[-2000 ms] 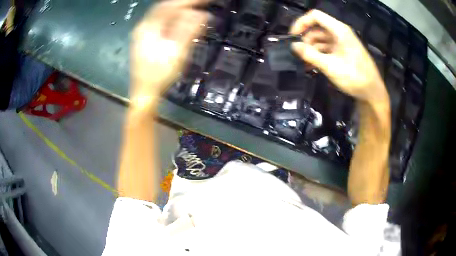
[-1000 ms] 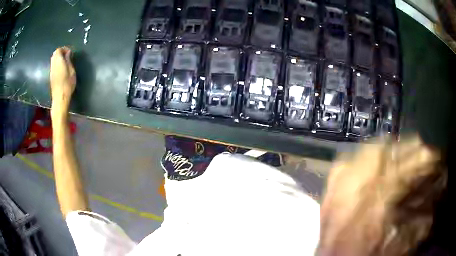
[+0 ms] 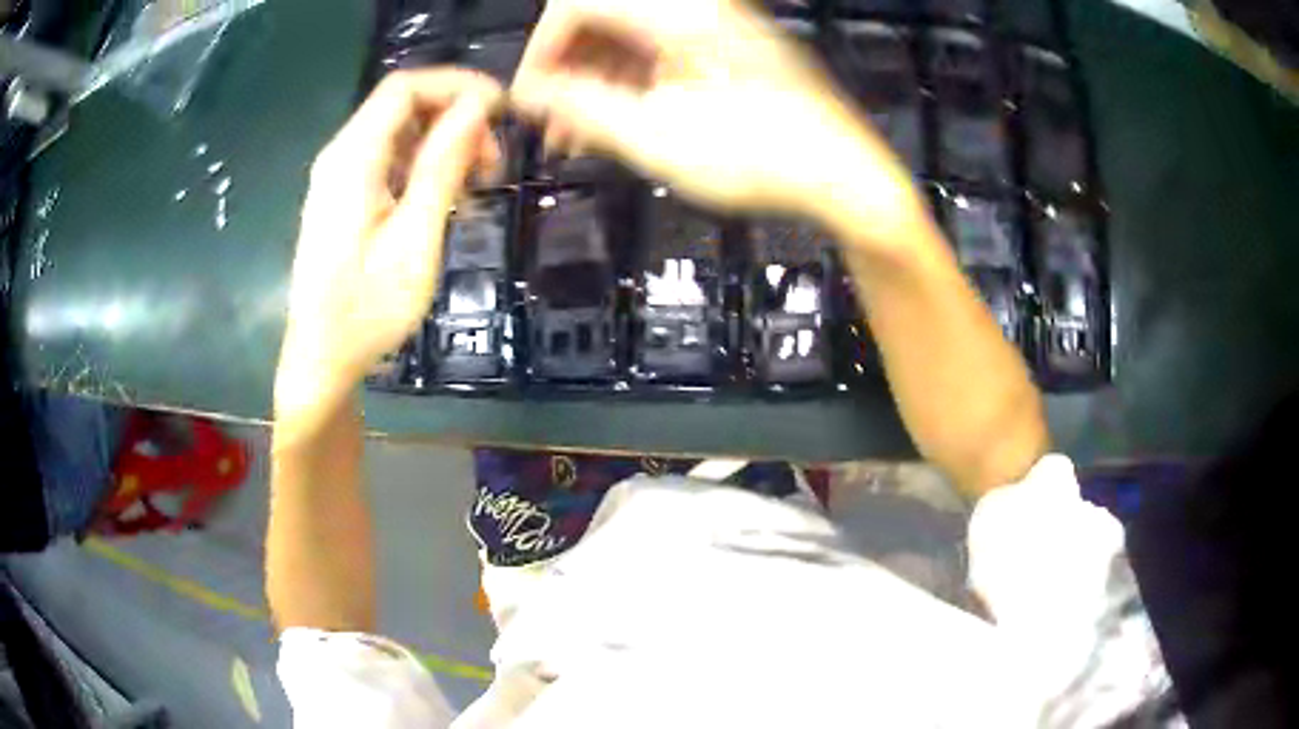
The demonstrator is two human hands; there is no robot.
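A glossy black blister tray (image 3: pixel 624 382) lies on the dark green bench mat, with rows of pockets holding flat black phone housings (image 3: pixel 573 271). My left hand (image 3: pixel 378 214) is over the tray's left end, thumb and forefinger pinched close together. My right hand (image 3: pixel 684 107) is over the tray's upper middle, its fingertips meeting those of my left hand. Both hands are bare and the right one is blurred. Whether a small part or a housing is between the fingertips cannot be made out.
Small whitish parts (image 3: pixel 214 185) are scattered on the green mat (image 3: pixel 157 299) left of the tray. A clear plastic sheet (image 3: pixel 171 36) lies at the upper left. A red stool (image 3: pixel 171 477) stands on the grey floor below the bench edge.
My left hand has come from the bare mat at the left to the tray. My right hand has moved from the lower right, near the camera, up over the tray. The view has shifted.
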